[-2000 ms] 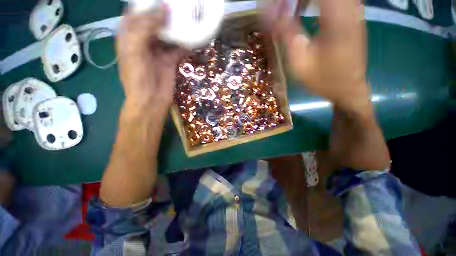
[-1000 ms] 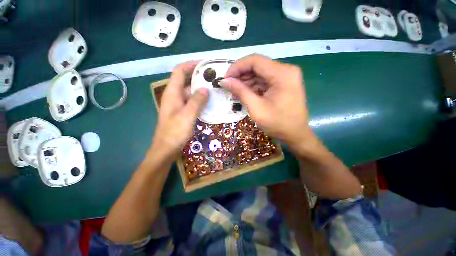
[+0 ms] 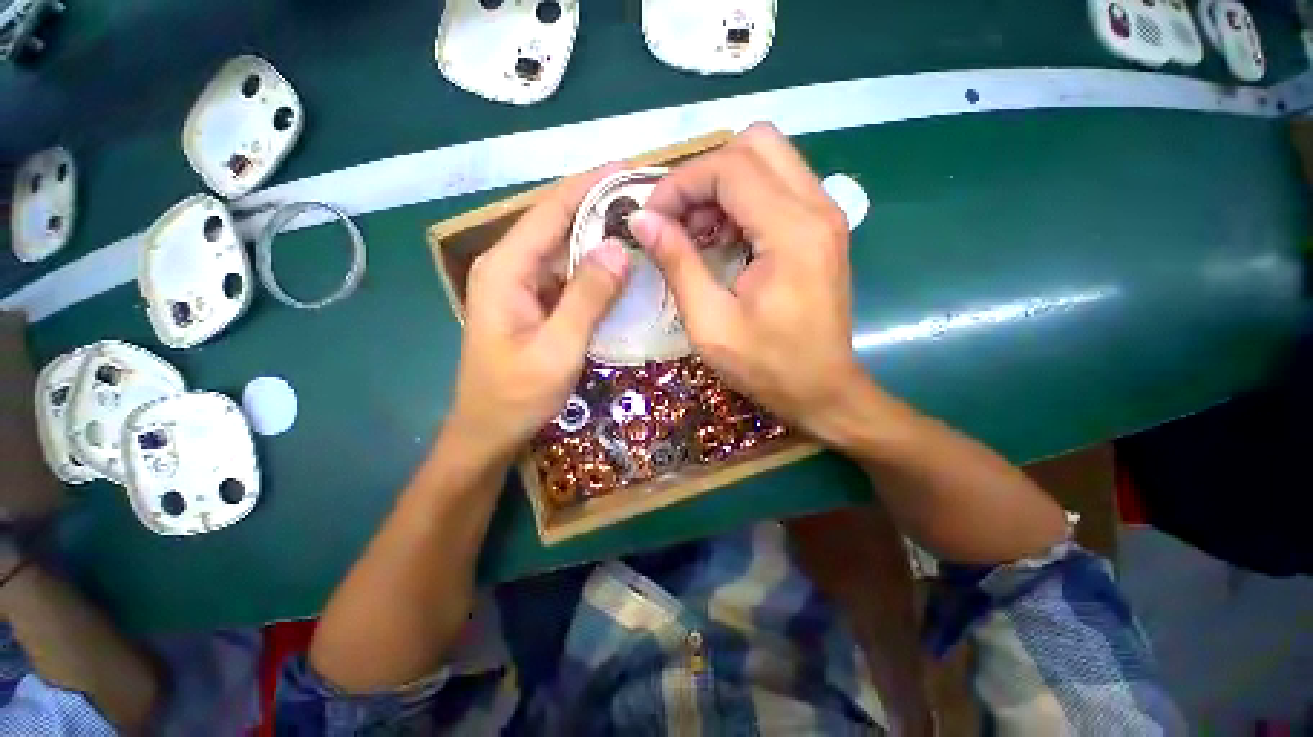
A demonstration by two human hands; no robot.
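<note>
A white housing (image 3: 637, 310) is held over the parts box (image 3: 677, 497). My left hand (image 3: 530, 310) grips its left side, thumb on its face. My right hand (image 3: 770, 274) covers its right side, with thumb and fingers pinched at the upper round opening. Whether a small insert is between those fingertips is hidden. Copper-orange and some silver-looking inserts (image 3: 634, 425) lie loose in the box below the housing.
Stacked housings (image 3: 192, 464) lie at left beside a white disc (image 3: 269, 406). A loose ring (image 3: 311, 255) touches the pale strip (image 3: 922, 104). More housings (image 3: 507, 43) lie beyond it. Another disc (image 3: 847, 200) is right of the box. Another person's arm (image 3: 72, 626) is at lower left.
My right fingers have shifted slightly over the upper opening and cover more of the housing. The housings beyond the strip have shifted in view. The disc right of the box now shows.
</note>
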